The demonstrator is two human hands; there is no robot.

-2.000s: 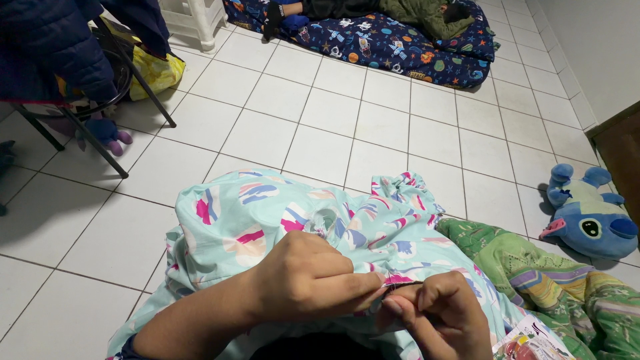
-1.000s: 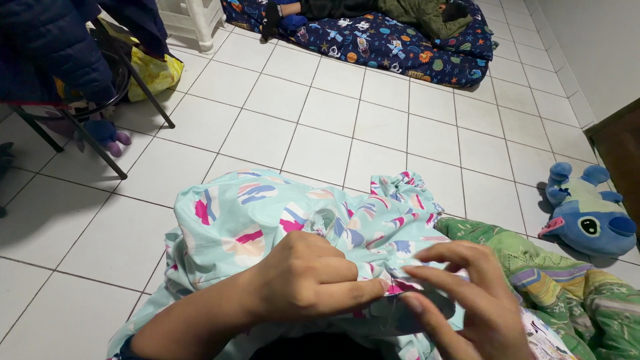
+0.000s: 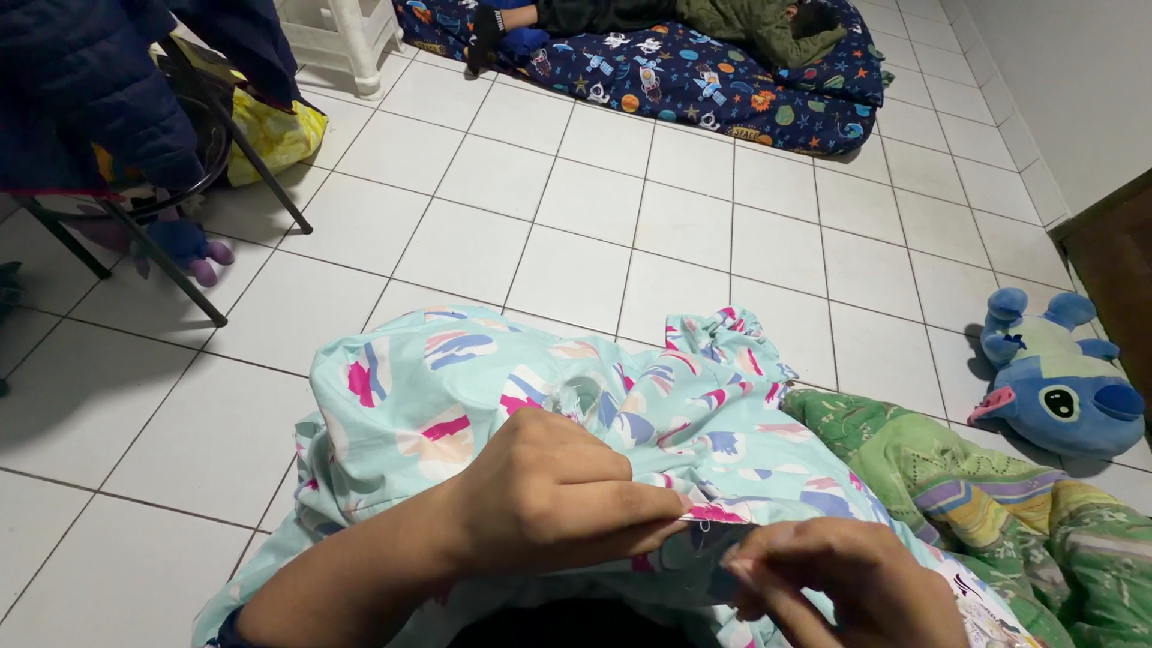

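Observation:
A pale aqua fabric piece (image 3: 558, 360) printed with pink, blue and peach shapes lies bunched over my lap. My left hand (image 3: 558, 495) pinches a pink-printed folded edge of this cloth between thumb and fingers. Just right of that edge is my right hand (image 3: 837, 576), thumb and index fingertips close together; whether a needle or thread is between them cannot be told. A thin thread loop seems to hang at the pinched edge. Further forward on the cloth, a small clear round item (image 3: 576, 396) rests, with a gathered end (image 3: 720, 337) of the fabric beyond it.
A green patterned blanket (image 3: 945, 459) lies at right, near a blue plush toy (image 3: 1071, 387) on the tiled floor. At left stand a metal-legged stool (image 3: 261, 162) with dark clothing and a yellow bag (image 3: 279, 135). A person (image 3: 756, 27) lies on a navy space-print mattress (image 3: 648, 81) ahead.
My right hand has moved: its fingers were spread over the cloth edge one second ago and are now drawn together just right of it. My left hand keeps its pinch.

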